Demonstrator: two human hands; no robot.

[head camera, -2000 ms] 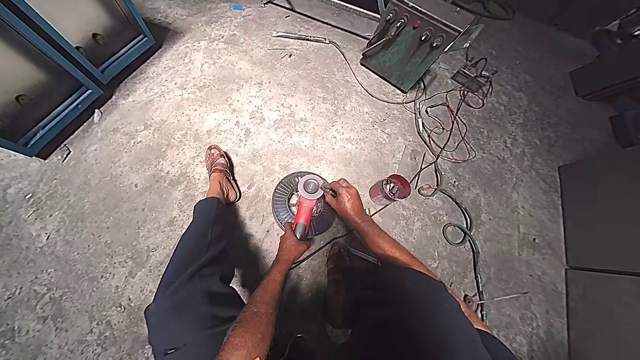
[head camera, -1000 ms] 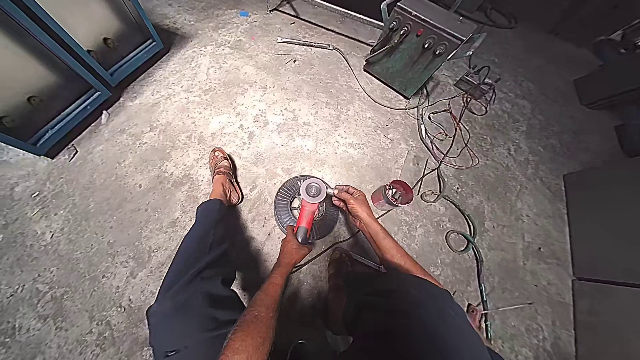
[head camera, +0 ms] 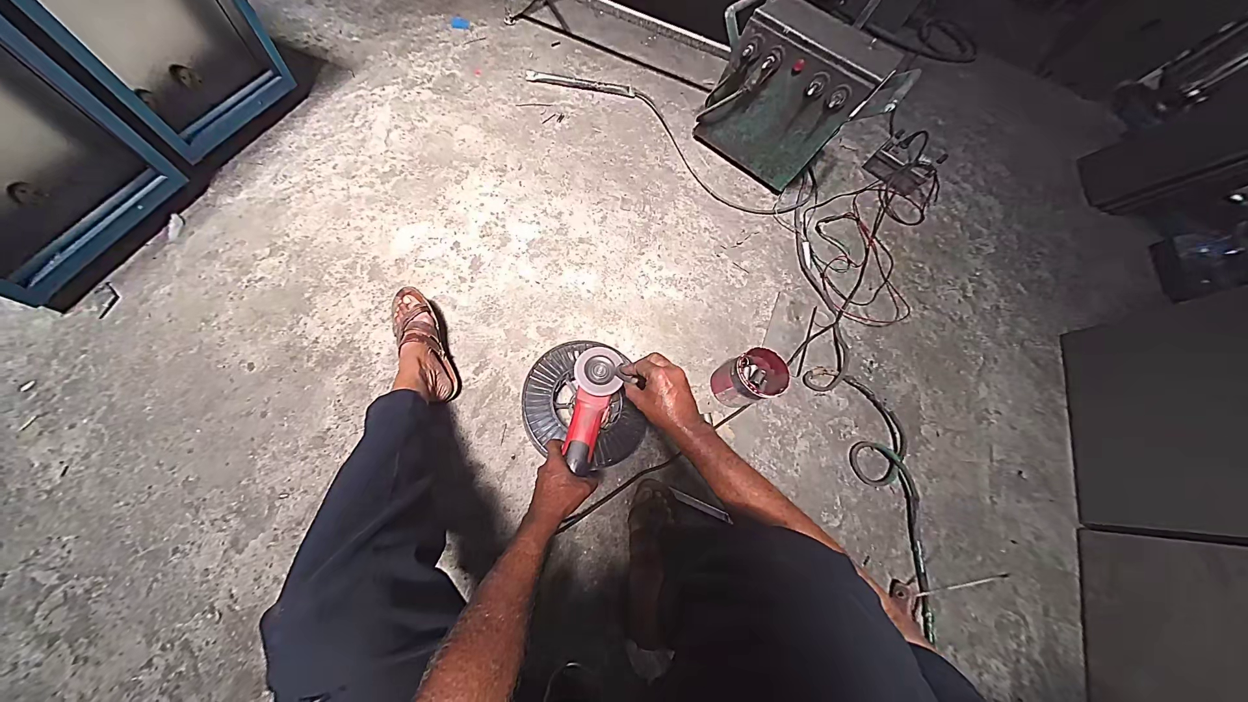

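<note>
My left hand [head camera: 564, 480] grips the dark rear end of a red angle grinder [head camera: 587, 419], whose round disc [head camera: 599, 370] faces up toward me. My right hand [head camera: 665, 392] is at the disc's right edge, its fingers closed on a small dark piece [head camera: 634, 378] that I cannot identify. Beneath the grinder lies a round, black, ribbed fan-like part [head camera: 544, 395] on the concrete floor. A dark red can [head camera: 731, 382] holding small metal pieces stands to the right of my right hand.
A green welding machine [head camera: 770, 127] stands at the top right, with tangled cables [head camera: 858, 253] beside it. An electrode holder [head camera: 580, 84] lies on the floor. Blue-framed panels [head camera: 171, 180] are at the upper left, dark boxes [head camera: 1160, 429] at the right. My sandalled foot [head camera: 419, 336] is left of the grinder.
My right hand has shifted slightly at the disc, with the small dark piece now angled differently in its fingers. My left hand keeps its hold on the grinder.
</note>
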